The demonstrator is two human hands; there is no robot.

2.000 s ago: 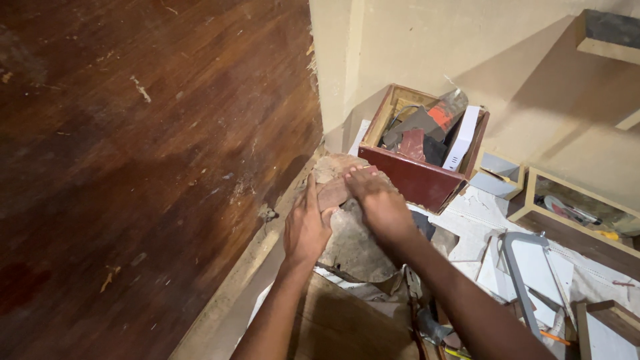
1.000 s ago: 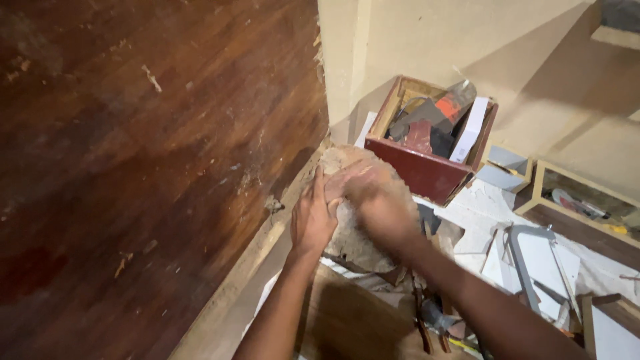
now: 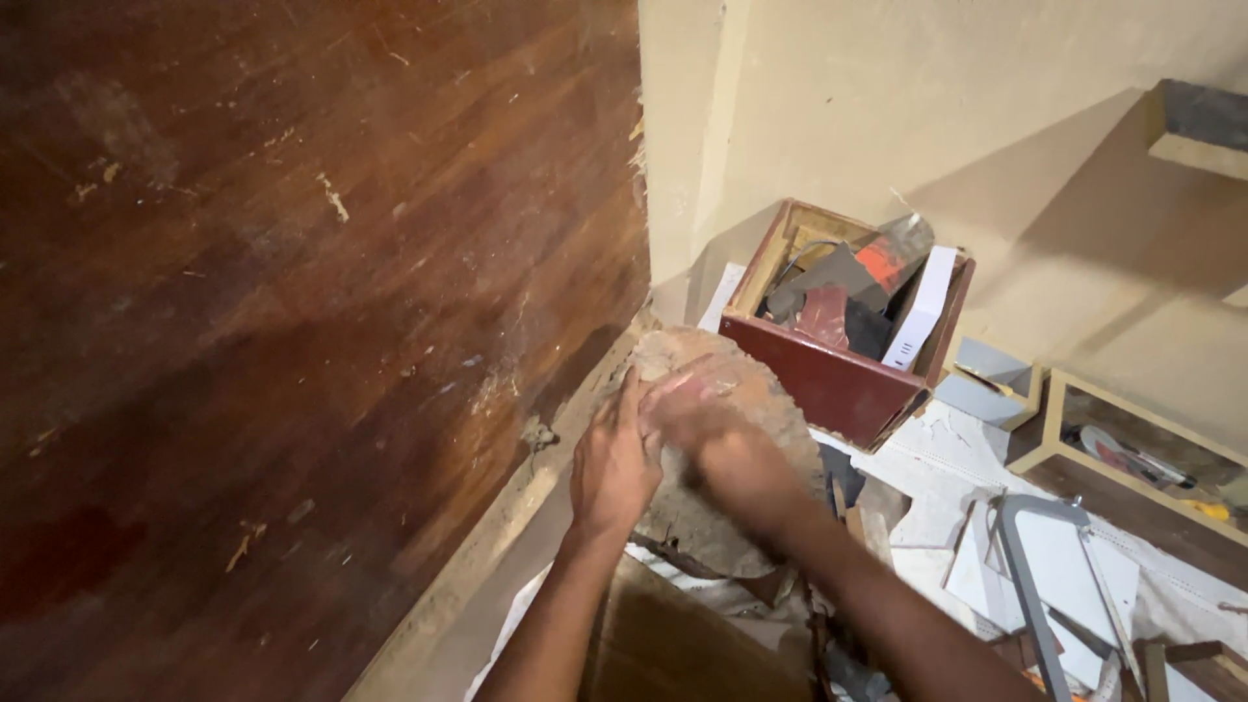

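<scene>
A rough round slab [image 3: 780,429], perhaps a section of log or stone, lies below me by the corner of the dark wood panel. My left hand [image 3: 616,468] presses on its left side, with the index finger stretched forward beside a reddish-brown flat piece [image 3: 682,385]. Blurred by motion, my right hand [image 3: 717,448] is over the slab and on or close to that piece. Whether its fingers grip the piece cannot be made out.
A dark red wooden box [image 3: 829,380] holding tools and scraps stands beyond the slab. To the right lie a hacksaw [image 3: 1024,575], white offcuts [image 3: 1063,565] and a wooden frame box [image 3: 1043,468]. The tall brown wood panel [image 3: 341,292] borders the left.
My right hand has blurred and shifted back toward me over the slab, uncovering more of the reddish piece. My left hand has stayed at the slab's left side.
</scene>
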